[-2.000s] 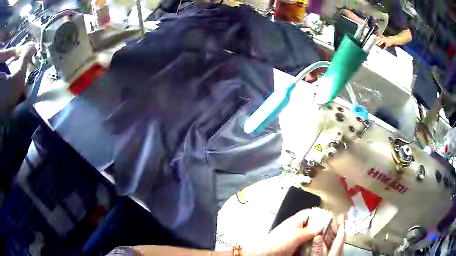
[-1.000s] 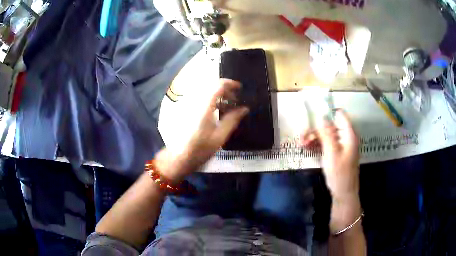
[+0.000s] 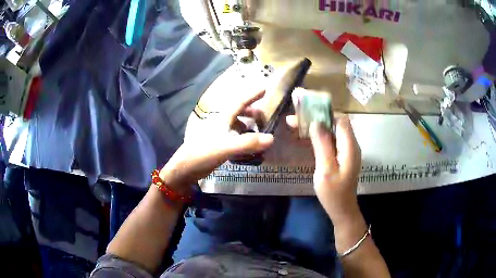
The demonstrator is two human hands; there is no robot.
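My left hand (image 3: 217, 146), with a red bead bracelet, grips the black smartphone (image 3: 289, 89) by its side and holds it tilted on edge above the white table. A small dark piece also shows below my left fingers; I cannot tell what it is. My right hand (image 3: 333, 155), with a thin bangle, holds a small folded pale-greenish wad (image 3: 315, 111), perhaps paper or banknotes, between thumb and fingers, just right of the phone. The wad is slightly blurred.
The sewing machine (image 3: 429, 32) spans the top, its needle area (image 3: 246, 46) left of centre. Dark cloth (image 3: 103, 92) covers the left. Red item (image 3: 370, 46), white slips (image 3: 363, 81) and snips (image 3: 424, 127) lie at right. A ruler scale (image 3: 380, 175) runs along the front edge.
My left hand has lifted and tilted the phone, which lay flat before. My right hand has moved left with the wad, close to the phone. The view has shifted slightly.
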